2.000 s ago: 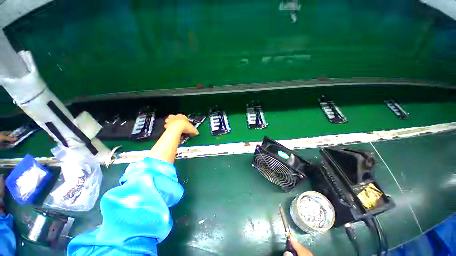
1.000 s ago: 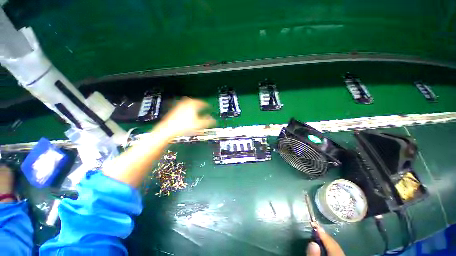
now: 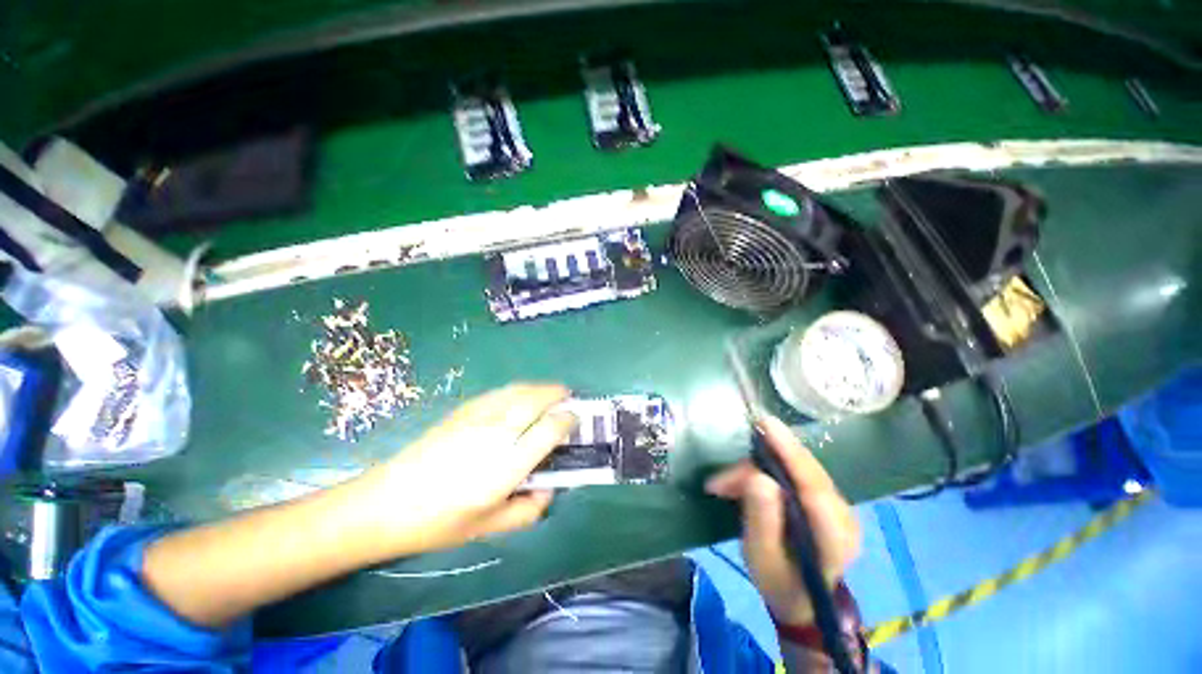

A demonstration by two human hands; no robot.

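Observation:
A phone assembly (image 3: 609, 440) with a silver-white striped area and a speckled board at its right end lies flat on the green bench mat. My left hand (image 3: 481, 461) is on its left end, thumb and fingers around it, covering that part. My right hand (image 3: 791, 520) holds the soldering iron (image 3: 788, 507) like a pen, its tip pointing up and left, away from the phone. A second phone assembly (image 3: 572, 274) lies behind, by the white rail. A loose pile of tiny components (image 3: 356, 369) lies to the left.
The fume fan (image 3: 741, 259), waste cup (image 3: 840, 363) and soldering iron stand (image 3: 969, 263) with a yellow patch are at the right. A clear parts bag (image 3: 112, 382) and wire reel (image 3: 53, 537) are at the left. Several phones lie on the belt beyond the white rail (image 3: 435, 237).
My left hand has come back from the belt and rail to the phone on the near mat. My right hand has lifted the iron into fuller view. The view has tilted down.

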